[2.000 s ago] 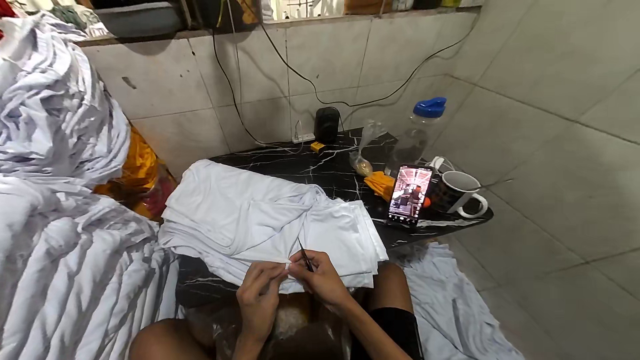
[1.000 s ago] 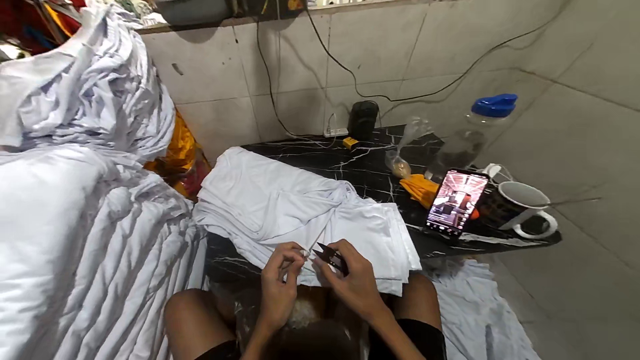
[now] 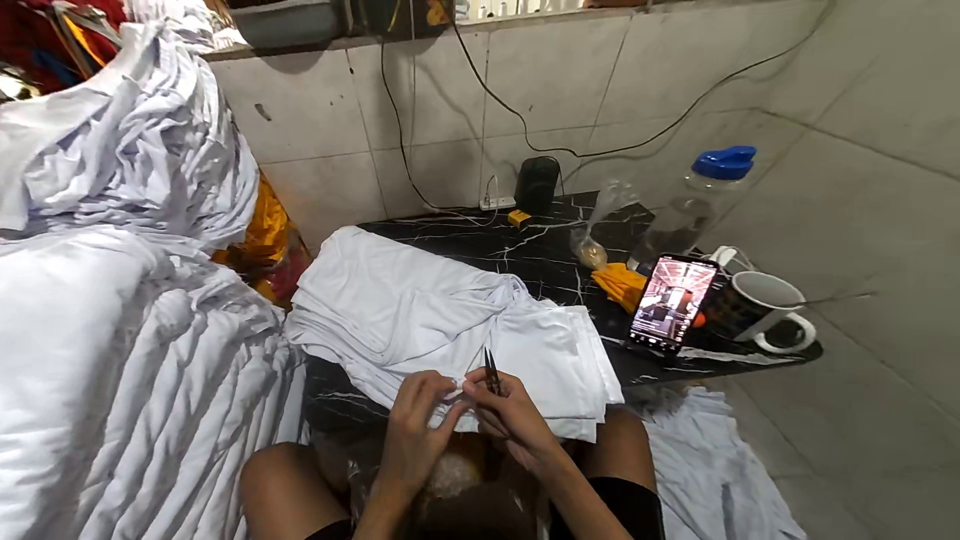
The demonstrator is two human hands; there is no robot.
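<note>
White garments [image 3: 420,307] lie in a flat stack on the black marble-patterned table. At the stack's near edge, my left hand [image 3: 424,412] pinches a bit of white fabric between thumb and fingers. My right hand [image 3: 506,412] meets it there, its thumb and forefinger on the same small piece. Small dark thread snips [image 3: 491,371] rest in my right hand, blades pointing up and away over the stack. Whether the blades are apart is hard to tell. The pinched part is mostly hidden by my fingers.
Big piles of white garments [image 3: 150,375] rise at the left. On the table [image 3: 540,244] stand a lit phone [image 3: 673,304], a mug [image 3: 765,292], a blue-lidded bottle [image 3: 679,217], an orange cloth [image 3: 619,283] and a black speaker-like object [image 3: 537,184]. More white cloth [image 3: 712,465] lies low at the right.
My hands, apart with the snips between them one second ago, now meet at the fingertips. The snips have turned to point away from me. The view has shifted since the earliest frame.
</note>
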